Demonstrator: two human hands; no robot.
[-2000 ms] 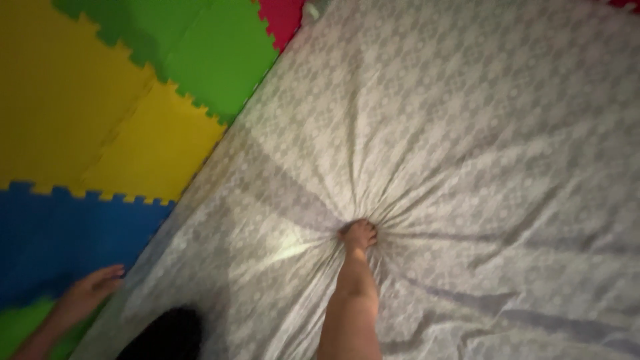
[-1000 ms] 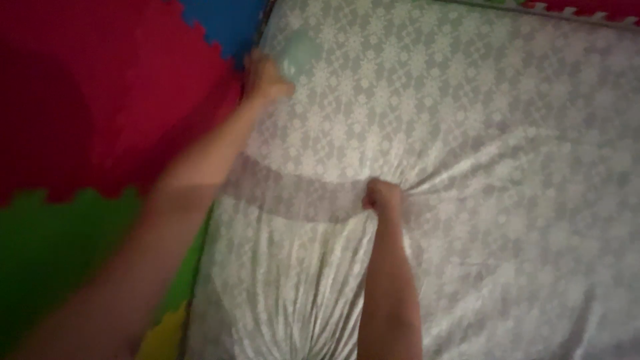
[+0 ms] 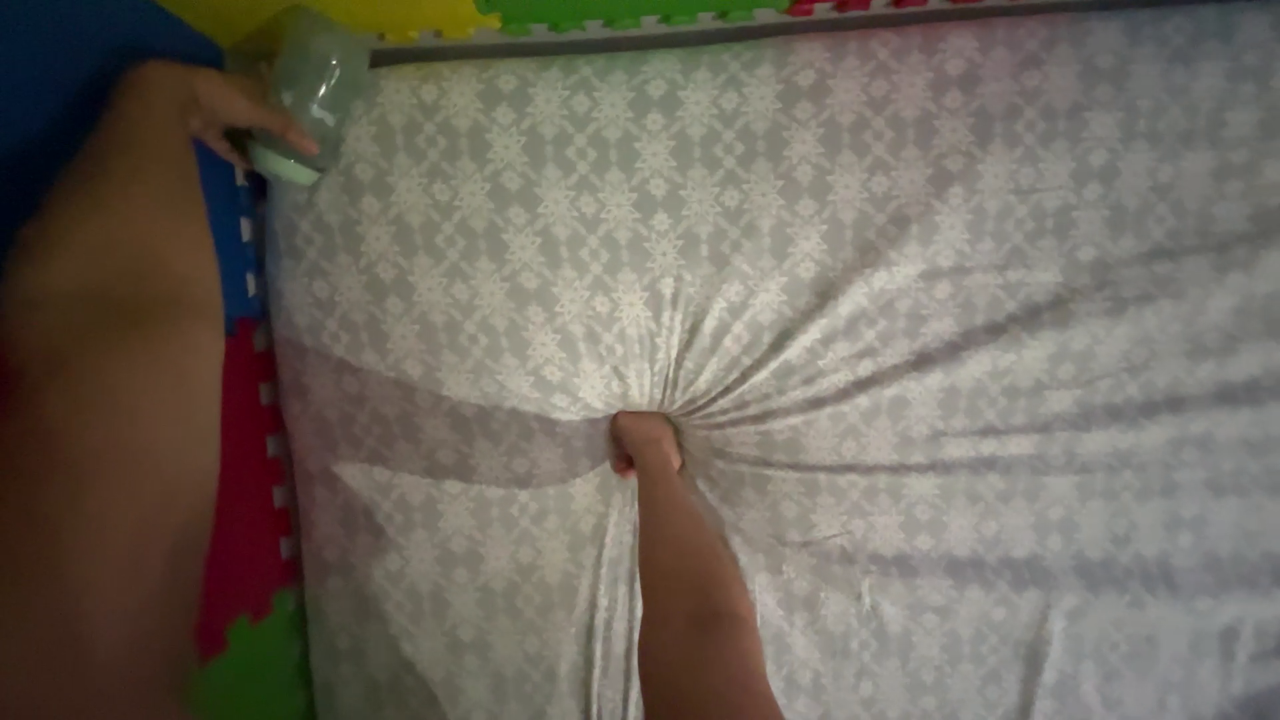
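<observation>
A grey patterned bedsheet (image 3: 620, 200) covers a mattress and is drawn into folds at the middle. There my right hand (image 3: 647, 442) is closed on the bunched cloth, and creases spread out from it. At the mattress's upper left corner, my left hand (image 3: 245, 118) is on a translucent pale-green container (image 3: 318, 85), which looks like plastic; its pale rim or lid (image 3: 287, 163) lies by my fingers. The part of the container behind my fingers is hidden.
Interlocking foam floor mats border the mattress: blue (image 3: 228, 235) and red (image 3: 250, 480) along the left, green (image 3: 262, 665) at the lower left, yellow (image 3: 420, 15) and green (image 3: 640, 10) along the top. A dark mattress edge (image 3: 560, 45) shows along the top.
My left hand, empty over the mats two seconds ago, came to the container at the mattress edge and is now at the corner. My right hand keeps gripping the sheet. The view has shifted greatly.
</observation>
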